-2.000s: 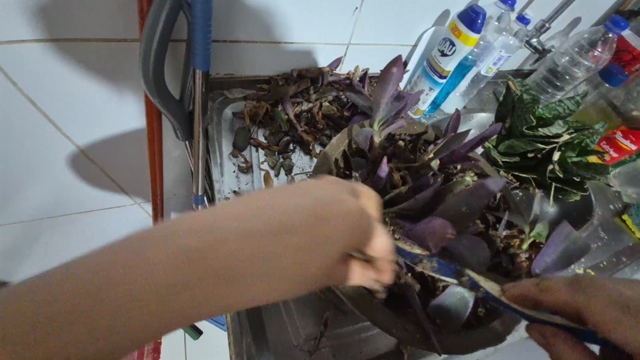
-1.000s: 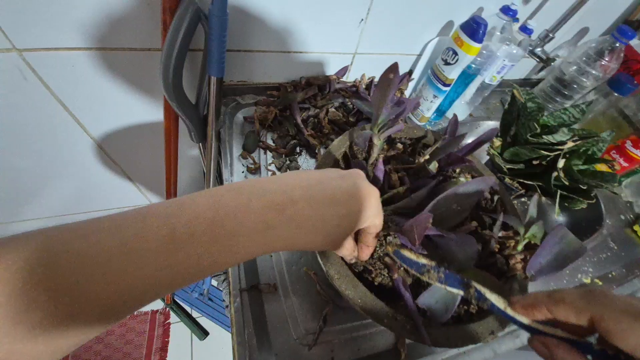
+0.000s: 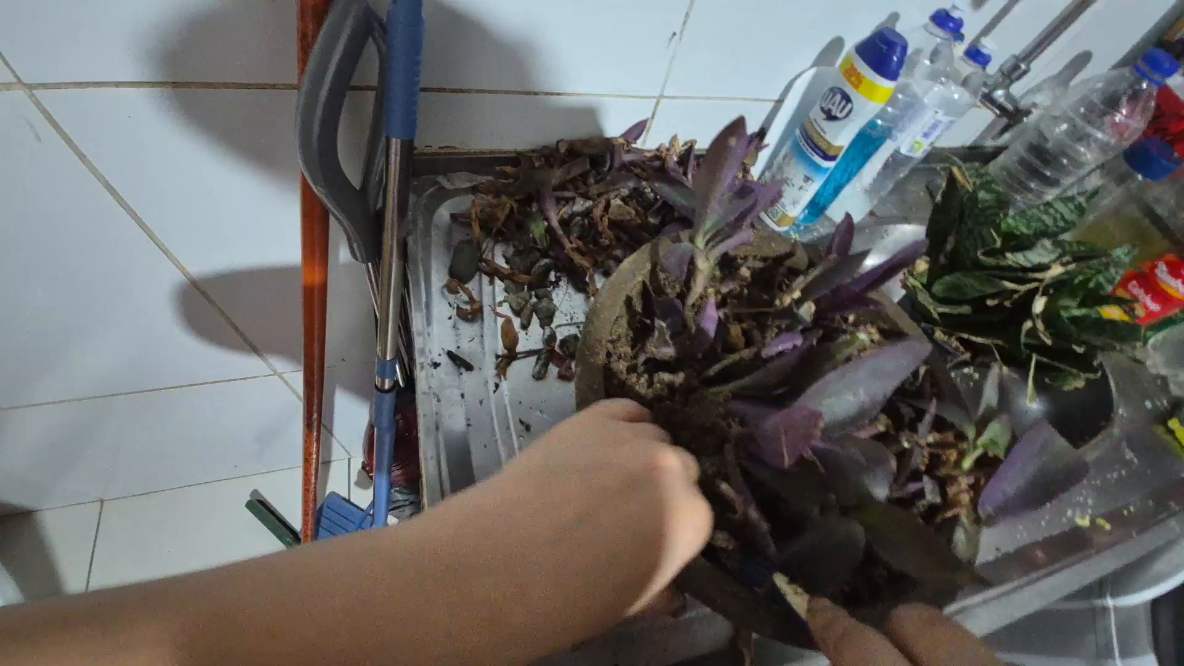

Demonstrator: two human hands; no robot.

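A round pot (image 3: 606,324) of soil holds a plant with purple leaves (image 3: 860,384) and stands on a metal drainboard. My left hand (image 3: 638,509) is at the pot's near left rim, knuckles up; its fingertips are hidden, so what they hold cannot be told. At the bottom edge, my right hand (image 3: 879,638) has its fingers on a soil-stained tool (image 3: 791,597), mostly hidden under the leaves at the near side of the pot. Dark soil (image 3: 689,416) shows between my left hand and the leaves.
Dry leaves and stones (image 3: 546,222) lie on the metal drainboard (image 3: 462,398) behind the pot. Plastic bottles (image 3: 832,129) and a green leafy plant (image 3: 1008,268) stand at the right. Upright handles (image 3: 393,231) lean on the tiled wall at the left.
The blue tool, earlier lying across the leaves with its tip near my left hand, now sits lower, largely hidden. My right hand has moved left along the bottom edge.
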